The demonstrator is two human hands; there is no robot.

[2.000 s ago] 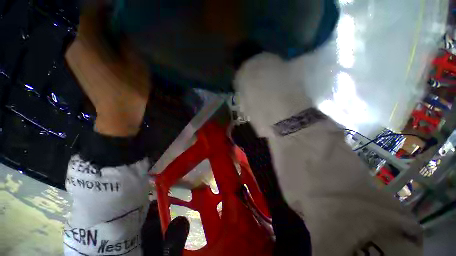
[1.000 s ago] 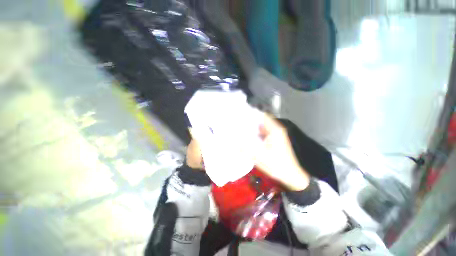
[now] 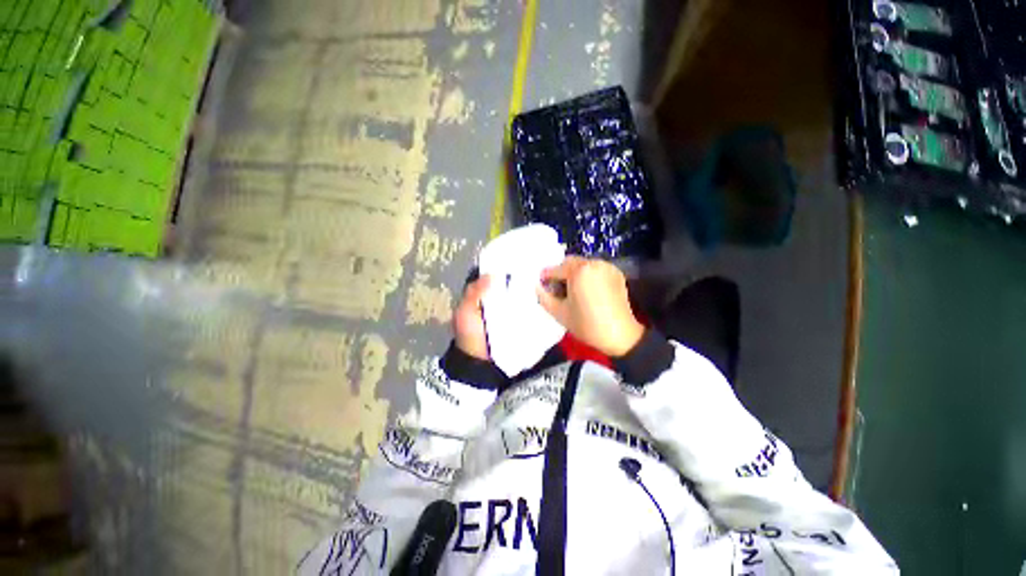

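Observation:
A limp white tissue or paper wipe (image 3: pixel 520 298) is held up in front of my chest, between both hands. My left hand (image 3: pixel 471 320) is bare and grips its left edge, with the fingers partly hidden behind the sheet. My right hand (image 3: pixel 595 304) is bare and has its fingertips closed on the sheet's right edge. A bit of something red (image 3: pixel 587 352) shows below the sheet, beside my right wrist; most of it is hidden.
A shiny black tray stack (image 3: pixel 585 174) stands on the floor ahead by the yellow line (image 3: pixel 521 68). A teal bin (image 3: pixel 745 191) is under the bench. A green-topped bench (image 3: pixel 939 338) with black trays of boards (image 3: pixel 917 96) is at right. Green stacked pieces (image 3: pixel 124 124) are at far left.
My view has turned, and the bench and green pieces have come into view. Two seconds ago my hands were low near a red stool; since one second ago both hold the white sheet.

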